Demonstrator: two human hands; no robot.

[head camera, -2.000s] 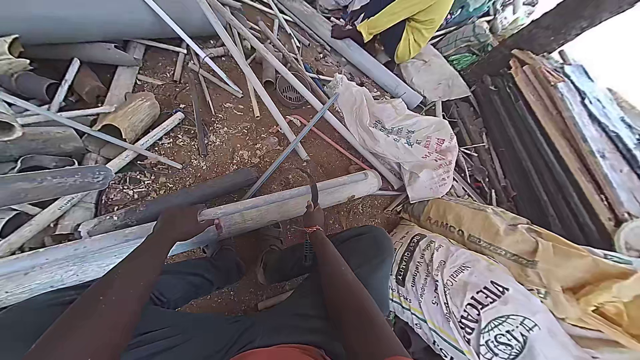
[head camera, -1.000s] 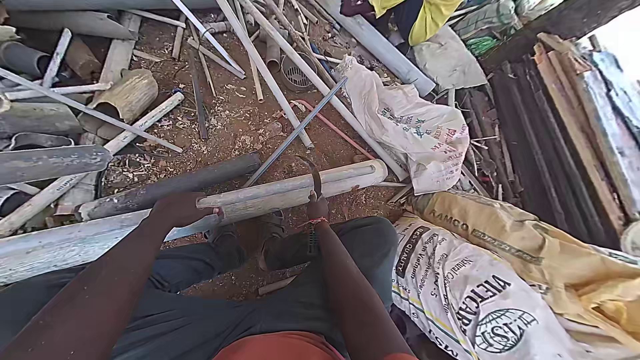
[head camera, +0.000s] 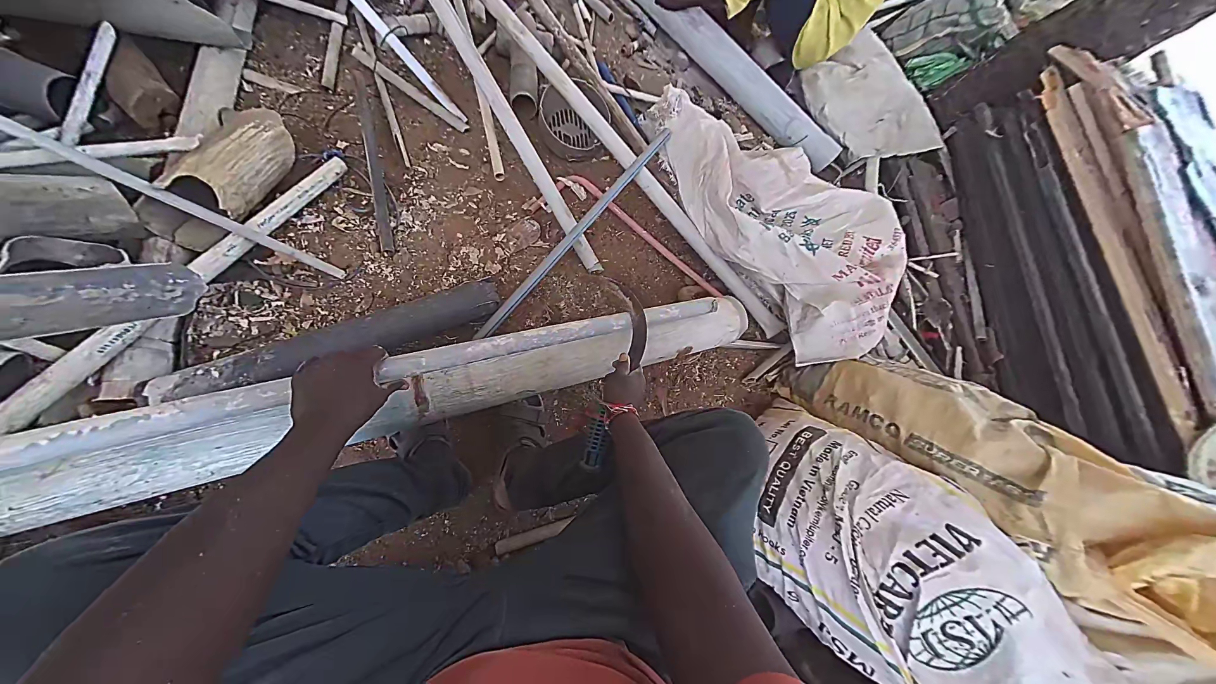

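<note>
A long whitish plastic pipe [head camera: 532,366], split or grooved along its upper side, lies across in front of my knees. My left hand [head camera: 342,394] grips its upper edge near a brownish patch. Around the blue-green handle of a curved sickle [head camera: 638,328], my right hand [head camera: 623,385] is closed; the dark blade arcs up over the pipe toward its right end. A dark grey pipe [head camera: 332,342] lies just behind the whitish one. The handle's lower end shows below my right hand, beside a red wrist thread.
Printed woven sacks [head camera: 855,541] lie at my right, with a crumpled white sack [head camera: 788,237] beyond. Pipe pieces [head camera: 228,161] are heaped at left. A thin grey rod [head camera: 575,233] slants over the soil. Dark planks [head camera: 1035,256] stand at right; a person in yellow [head camera: 836,28] is at top.
The sickle remains in my right hand and my left hand stays on the pipe. The person in yellow shows less at the top edge, as the view has shifted slightly.
</note>
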